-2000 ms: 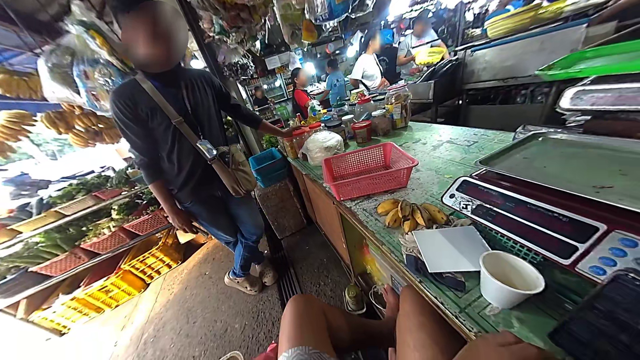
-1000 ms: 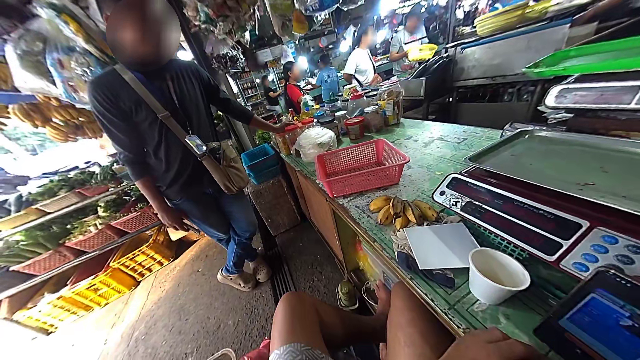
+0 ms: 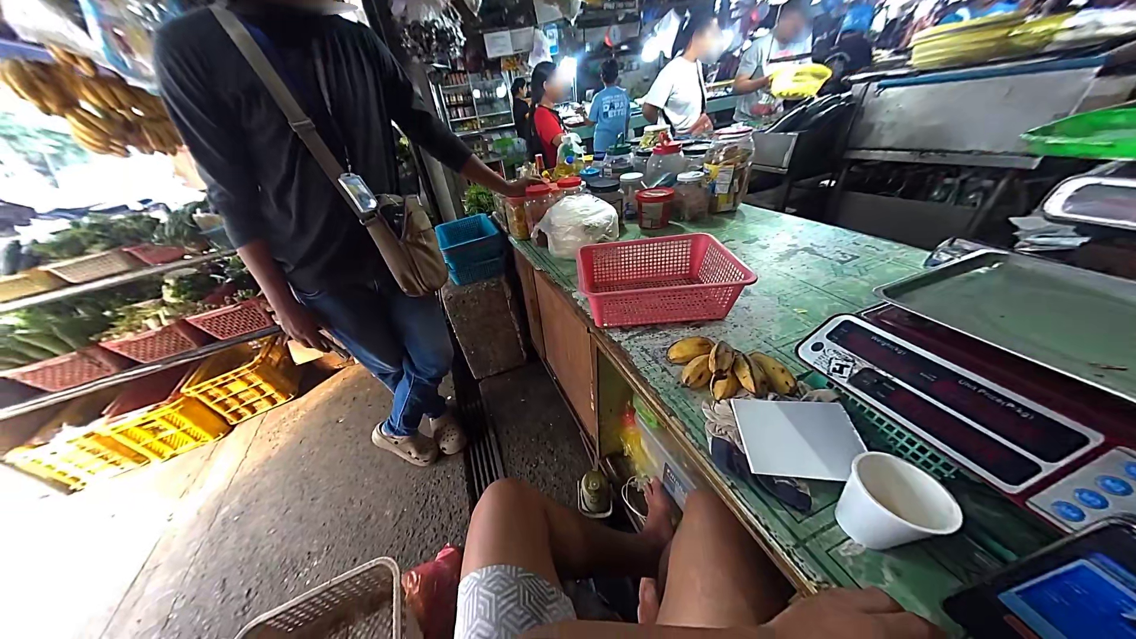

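At the bottom edge, my left hand, its forearm crossing over my lap, rests by the counter's near edge; its fingers are partly cut off, so its grip is unclear. My right hand is out of view. Near the visible hand are a white tub and, at the lower right corner, a black device with a lit blue screen. A white flat card lies on crumpled cloth beside the tub. Behind it sits a bunch of small bananas. A digital weighing scale with a metal tray stands to the right.
A pink plastic basket and several lidded jars stand on the green counter. A person with a shoulder bag stands left of it, one hand near the jars. Yellow crates line the left; a woven basket is beside my legs.
The device at the lower right, dark two seconds ago, now shows a lit blue screen. The view has tilted down. The tub, card and bananas remain in place on the counter.
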